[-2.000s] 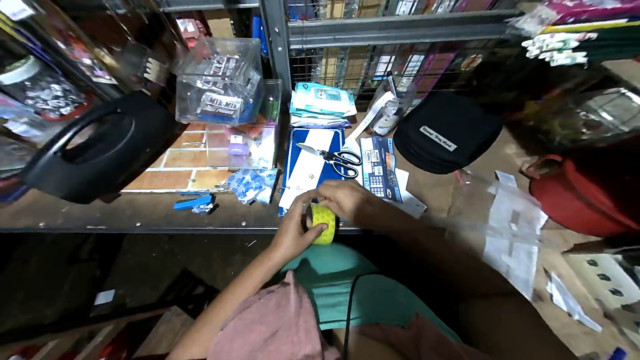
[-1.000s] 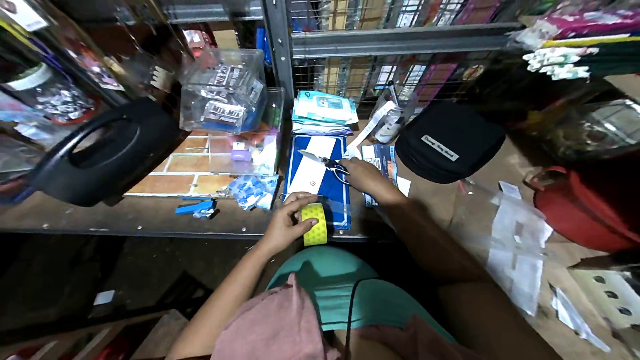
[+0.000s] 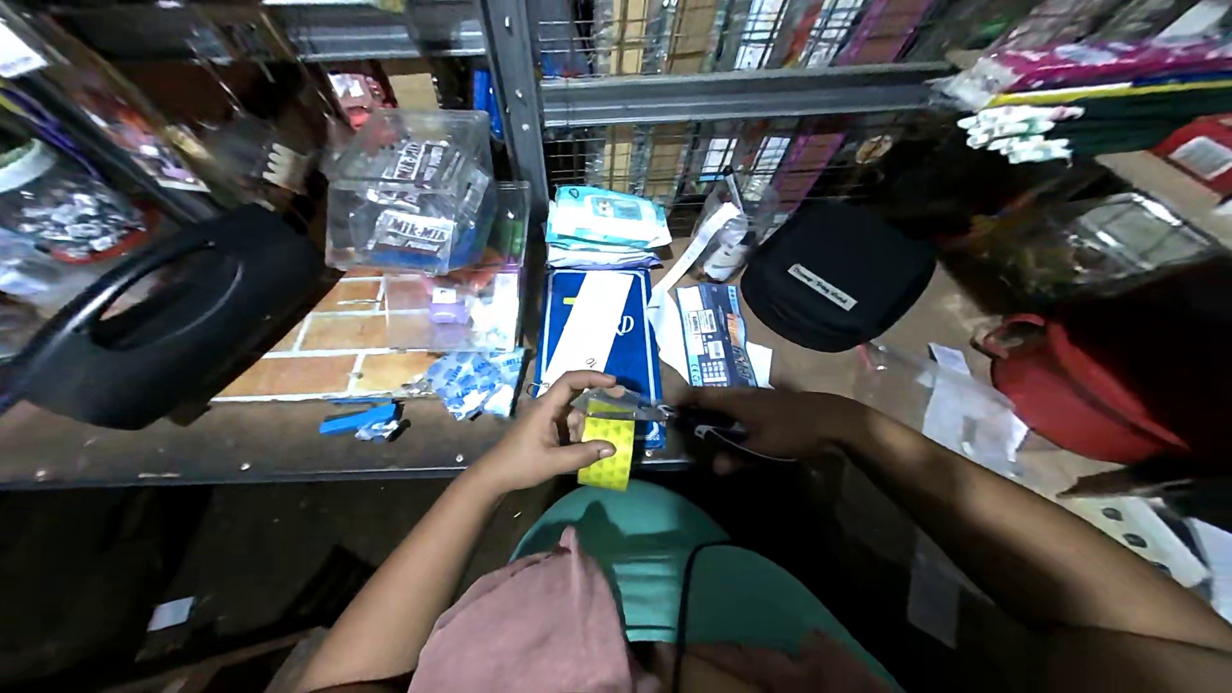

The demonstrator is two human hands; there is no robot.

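Note:
My left hand (image 3: 549,438) holds a yellow patterned roll of tape (image 3: 606,462) between thumb and fingers, just past the front edge of the bench. A pair of scissors (image 3: 630,406) is in my right hand (image 3: 751,419); its blades point left and lie across the top of the yellow roll. Whether the blades touch or cut it cannot be told. Behind both hands lies a blue book (image 3: 635,332) with a white paper strip (image 3: 589,322) on it. To its right is a printed blue card or packet (image 3: 712,332) on white paper.
A black cap (image 3: 837,274) and a red container (image 3: 1088,385) stand to the right. Clear plastic boxes (image 3: 414,192), a black plastic object with a handle (image 3: 173,308) and blue-white packets (image 3: 476,382) are on the left. Wipes packs (image 3: 606,226) lie behind the book, before a metal shelf frame.
My right hand has left the yellow roll, taken the scissors from the blue book and brought them to the roll. My left hand still holds the roll.

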